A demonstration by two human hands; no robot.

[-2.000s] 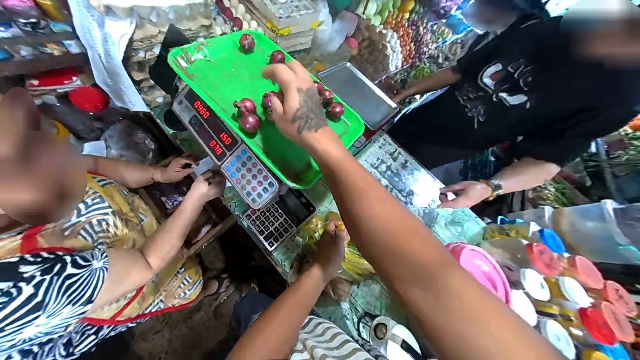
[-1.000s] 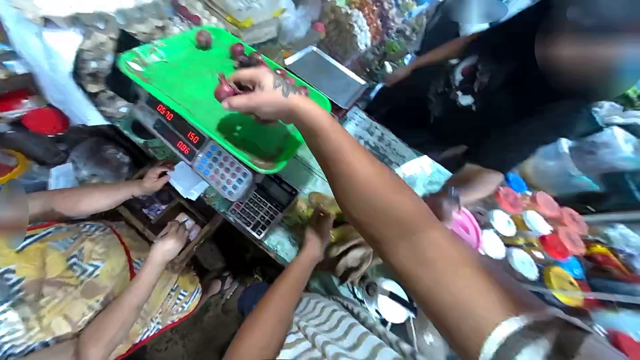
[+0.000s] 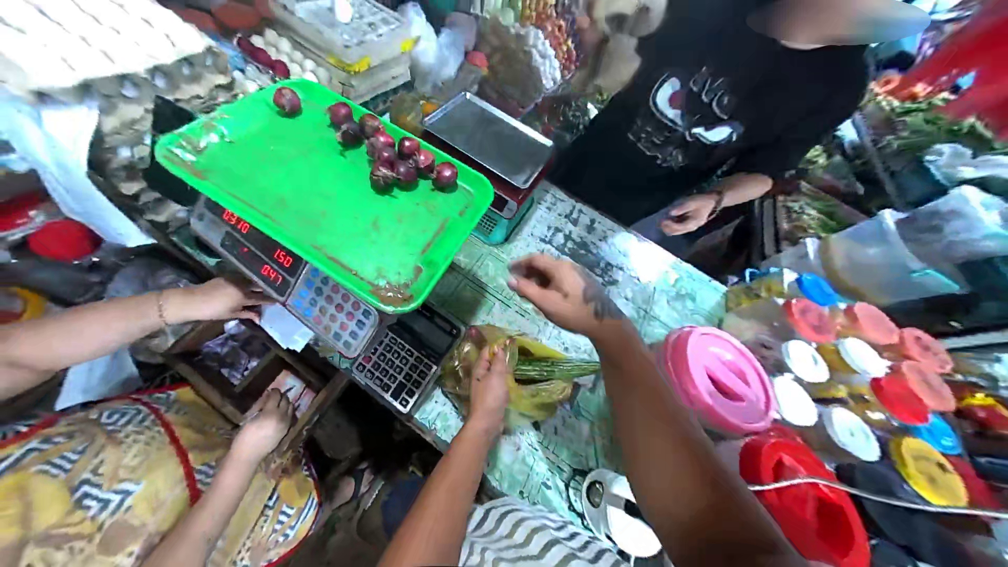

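My left hand (image 3: pixel 490 382) grips the edge of a yellow plastic bag (image 3: pixel 543 398) with green stalks inside, lying on the counter. Above the counter, to the right of the bag's top, my right hand (image 3: pixel 555 287) is raised with its fingers curled; whether something small is between them cannot be seen. Several red onions (image 3: pixel 382 150) sit grouped along the far side of a green plastic tray (image 3: pixel 315 213), with a single onion (image 3: pixel 287 101) near its far left corner. The tray rests on a digital scale (image 3: pixel 268 256) with lit red digits. A calculator (image 3: pixel 405 354) lies between scale and bag.
Behind the tray stands a second scale with a metal pan (image 3: pixel 488 138). A pink lid (image 3: pixel 718 379) and lidded jars (image 3: pixel 854 362) crowd the right side. At left, another person's hands are at a wooden cash drawer (image 3: pixel 224 382). A person in a black shirt (image 3: pixel 709 94) stands across the counter.
My right hand, earlier over the tray holding an onion, has moved off it toward the right, above the counter. More onions now show grouped on the tray.
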